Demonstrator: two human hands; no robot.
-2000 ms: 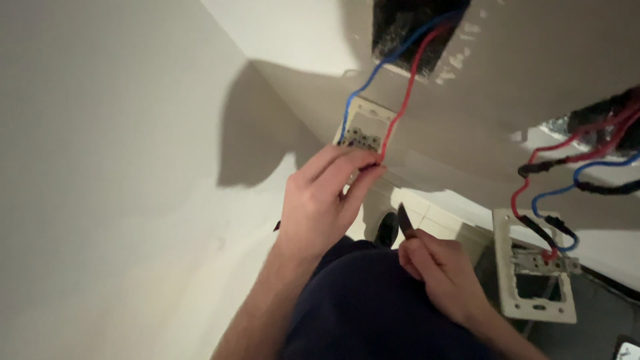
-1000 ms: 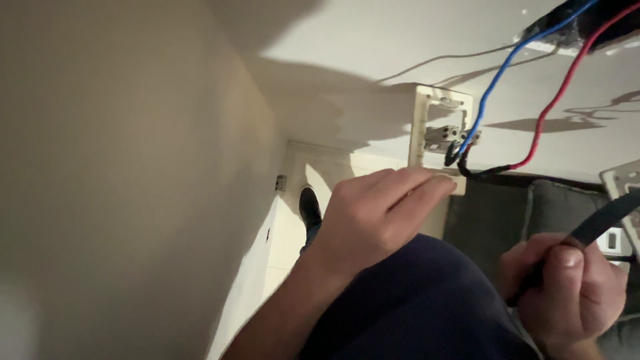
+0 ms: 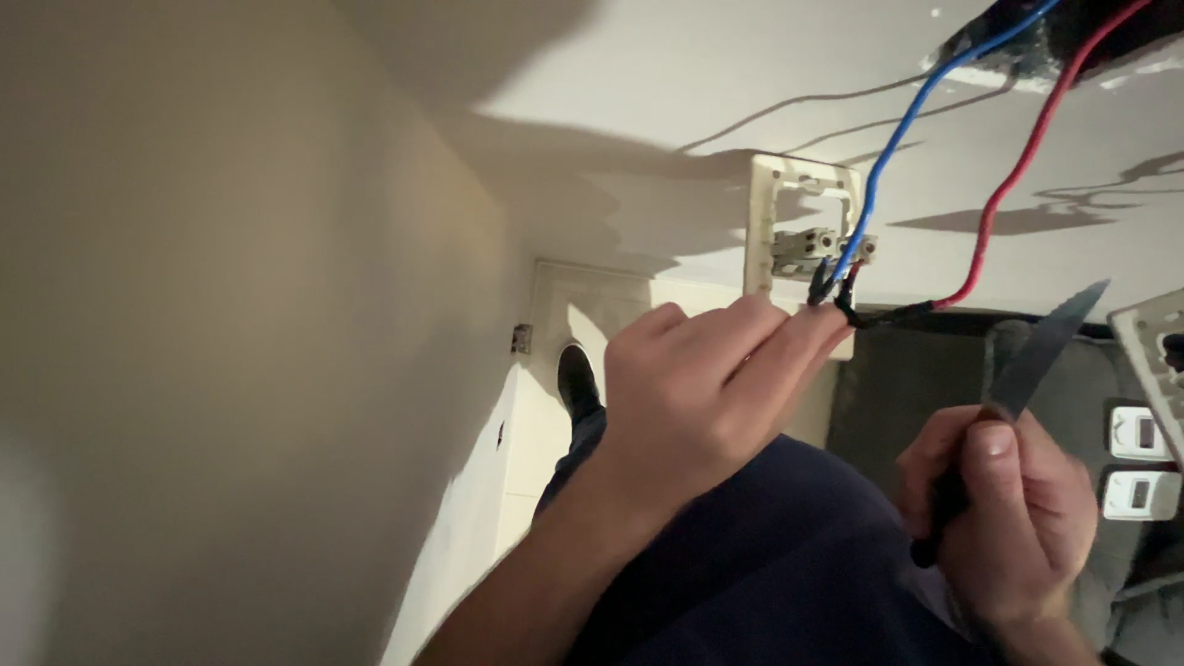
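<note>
A pale plastic socket frame [image 3: 760, 222] hangs from a blue wire [image 3: 893, 148] and a red wire [image 3: 999, 190], which run to terminals on its back. Black tape wraps the lower part of the red wire. My left hand [image 3: 712, 398] is at the frame's lower end, fingertips beside the taped wires; the fingers hide what they grip, though they seem closed on the frame's lower edge. My right hand [image 3: 1008, 518] is closed around the dark handle of a knife [image 3: 1045, 347], its serrated blade pointing up and right, apart from the wires.
A wall opening [image 3: 1027, 46] with rough edges is at the top right. Another pale frame [image 3: 1152, 361] shows at the right edge. Two white electrical fittings [image 3: 1140, 496] lie on a dark surface below it. A wall fills the left side, with a shoe [image 3: 578, 377] on the floor beyond.
The view has shifted a lot since two seconds ago. My left fingers were on the red wire near the terminals and are now at the frame's lower end. The knife stays in my right hand.
</note>
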